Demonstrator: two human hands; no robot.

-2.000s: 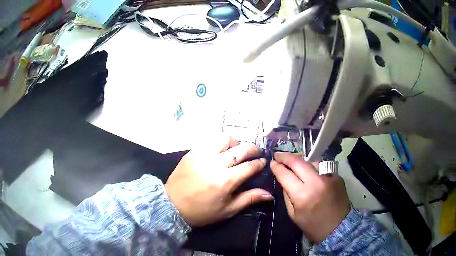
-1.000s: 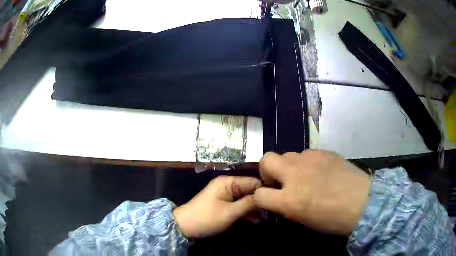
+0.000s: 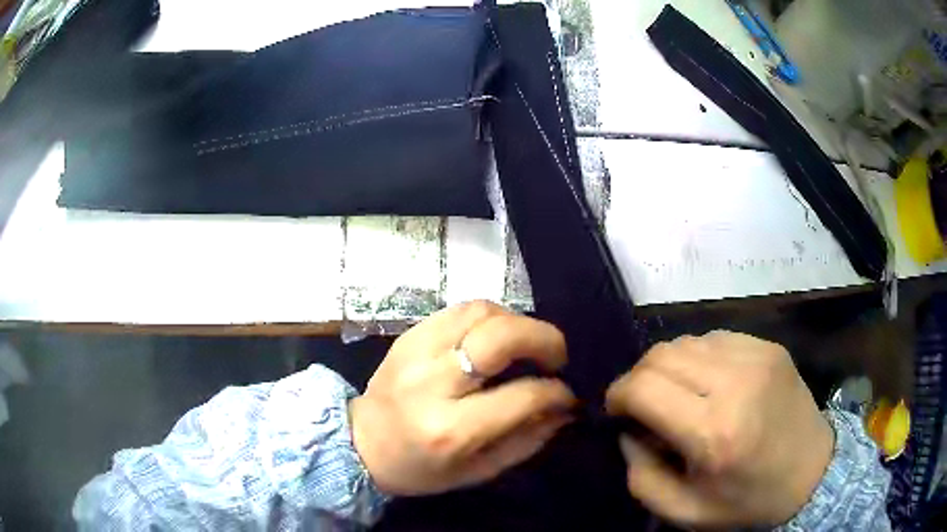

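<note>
A large dark cut panel (image 3: 312, 145) with a pale double stitch line lies flat on the white table. A long dark strip (image 3: 550, 229) with pale stitching runs from the panel's right edge down over the table's front edge. My left hand (image 3: 462, 400) pinches the strip's left side just off the table edge, a ring on one finger. My right hand (image 3: 722, 426) grips its right side, a little apart from the left. The strip's lower part merges with dark cloth below my hands. Some fingertips are hidden in the folds.
A spare dark strip (image 3: 774, 130) lies slantwise on the right of the table. Behind it is a thin blue stick (image 3: 763, 42). A yellow ring (image 3: 918, 211) sits at the right edge. More dark cloth (image 3: 78, 62) lies at the upper left. Worn tape (image 3: 395, 265) marks the table front.
My hands have moved from the needle area down past the table edge, then apart from each other. The strip now slants to the right. The machine head has left the view.
</note>
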